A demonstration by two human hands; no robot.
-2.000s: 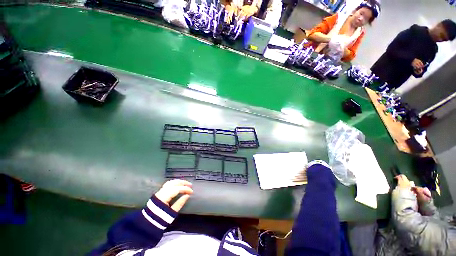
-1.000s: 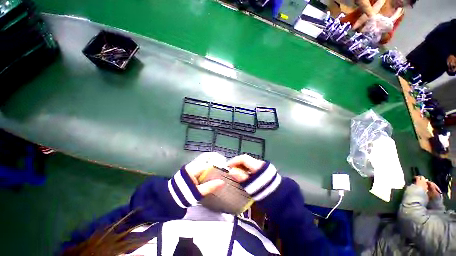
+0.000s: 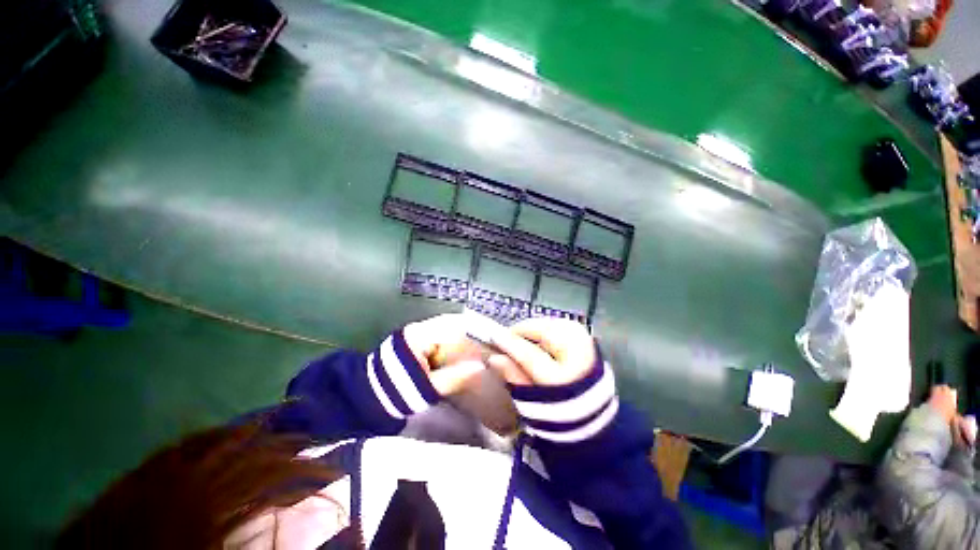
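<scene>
Black plastic frames (image 3: 489, 220) lie in two rows, edge to edge, on the green bench in front of me. My left hand (image 3: 446, 355) and my right hand (image 3: 546, 352) are together just below the lower row. My left hand holds a greyish, blurred pad sheet (image 3: 486, 403) between them, close to my chest. The fingers of my right hand are bent at the sheet's upper edge; whether they pinch a small piece cannot be told. The fingers hide part of the sheet and of the lower frames' near edge.
A black parts bin (image 3: 224, 41) with thin bits is at the upper left. A white adapter (image 3: 769, 391) with cable, a clear bag (image 3: 854, 290) and a white cloth (image 3: 876, 360) are at the right. Another person's grey sleeve (image 3: 922, 467) is at the lower right.
The white sheet left the bench and is now at my hands, uncovering the adapter. My hands came together from apart. The view tilted down and the last upper-row frame now sits in line.
</scene>
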